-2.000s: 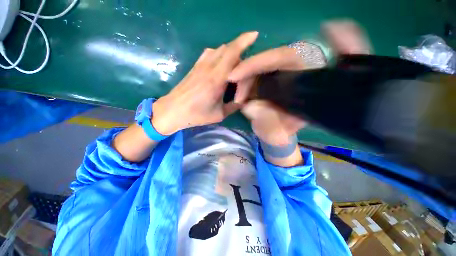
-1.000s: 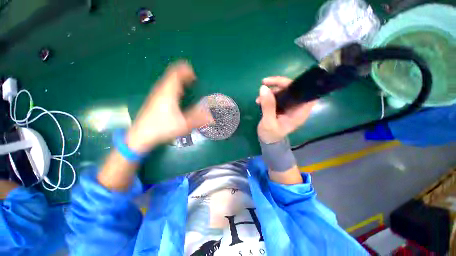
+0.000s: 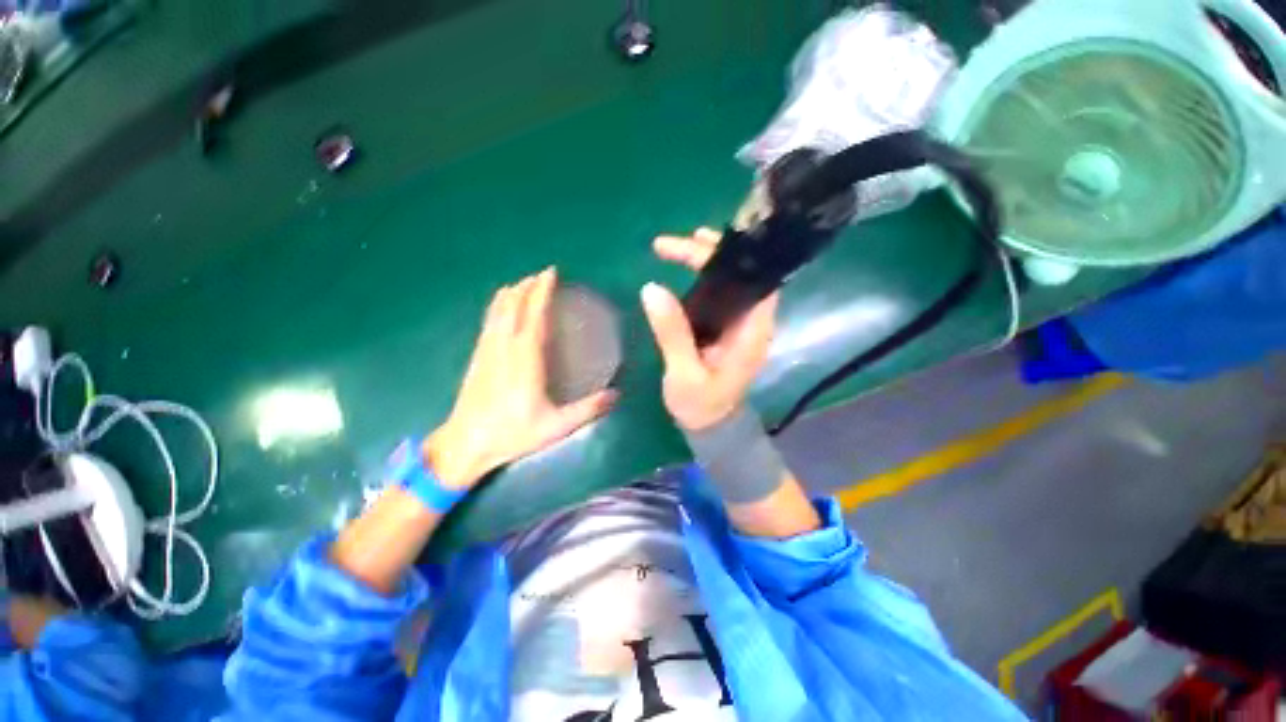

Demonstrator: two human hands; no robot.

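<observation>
My left hand [image 3: 508, 381] is around the left and near edges of the round grey speckled screw dish [image 3: 584, 343], its fingers at the far left edge and its thumb at the near edge. The dish is blurred; whether it is lifted off the bench cannot be told. My right hand [image 3: 722, 360] holds the thick black electric screwdriver [image 3: 755, 268], just right of the dish. The tool's narrow tip and bit are hidden. Its black cable [image 3: 973, 191] loops from the rear end.
A crumpled clear bag [image 3: 860, 92] lies beyond the tool, with a pale green fan [image 3: 1100, 162] at the right. Several small dark units [image 3: 334, 150] are scattered on the far green bench. White cables [image 3: 169, 480] lie at the left. A blue sleeve of another person [image 3: 71, 677] shows at lower left.
My left hand has come down from above the dish to its edge. The dish and the screwdriver are closer together. The view has shifted, showing more of the fan and far units.
</observation>
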